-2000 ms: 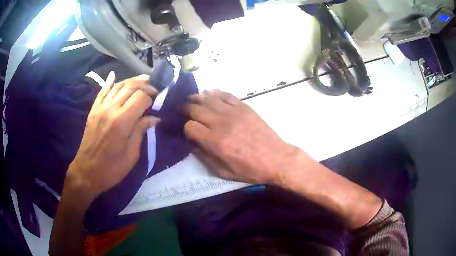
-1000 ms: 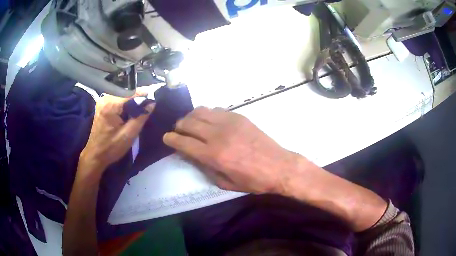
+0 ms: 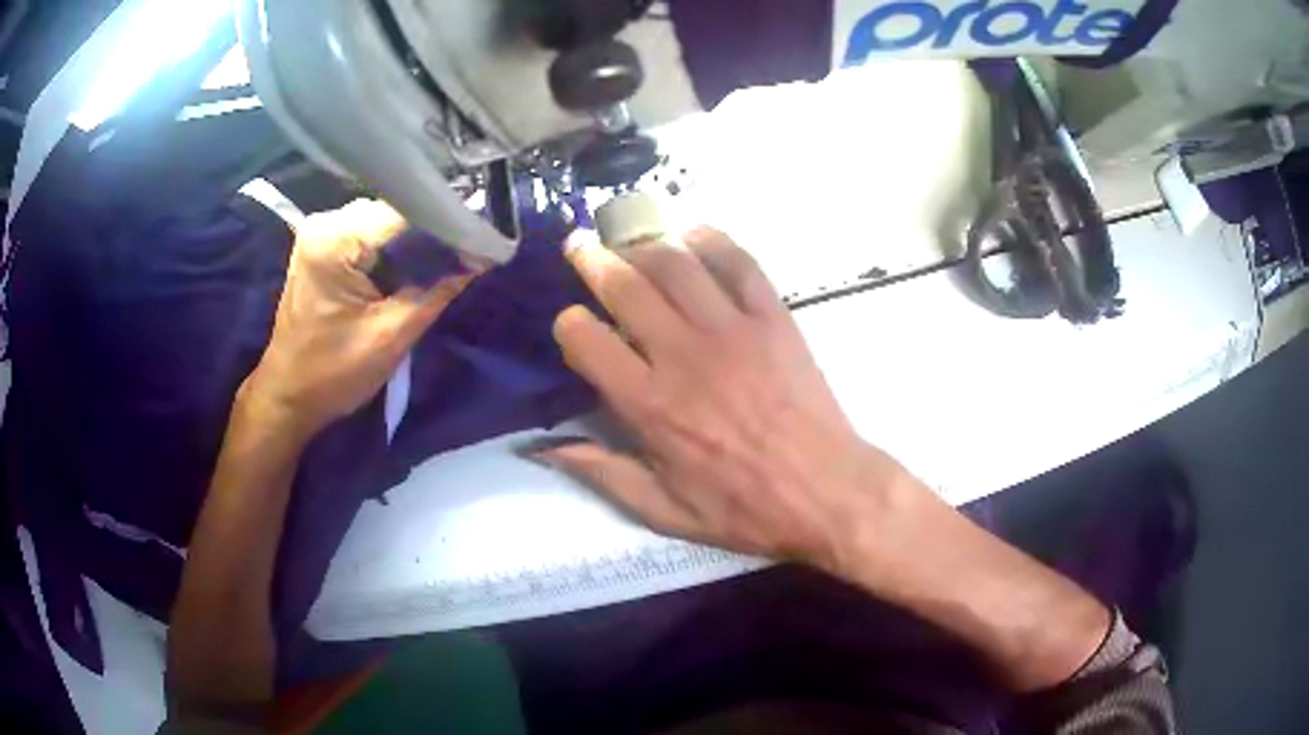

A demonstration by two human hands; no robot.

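A dark purple garment (image 3: 474, 366) with a narrow white strip lies under the machine head and spreads left. My left hand (image 3: 338, 316) pinches a fold of it between thumb and fingers, just left of the needle area. My right hand (image 3: 718, 388) lies with fingers spread, its fingertips on the cloth at the right of the presser foot area, beside the small cream edge guide (image 3: 629, 218); its thumb is over the table. The curved grey guard (image 3: 431, 201) and the head hide the needle.
The sewing machine head (image 3: 488, 72) stands at the top, with blue lettering on its arm. Dark-handled scissors (image 3: 1045, 251) lie under the arm. A printed ruler (image 3: 574, 574) runs along the front table edge. More dark cloth lies left and below the table.
My left hand has kept a fold and moved it up to the needle area. My right hand has moved forward, its fingers spreading beside the guide. The view has shifted, showing more lettering.
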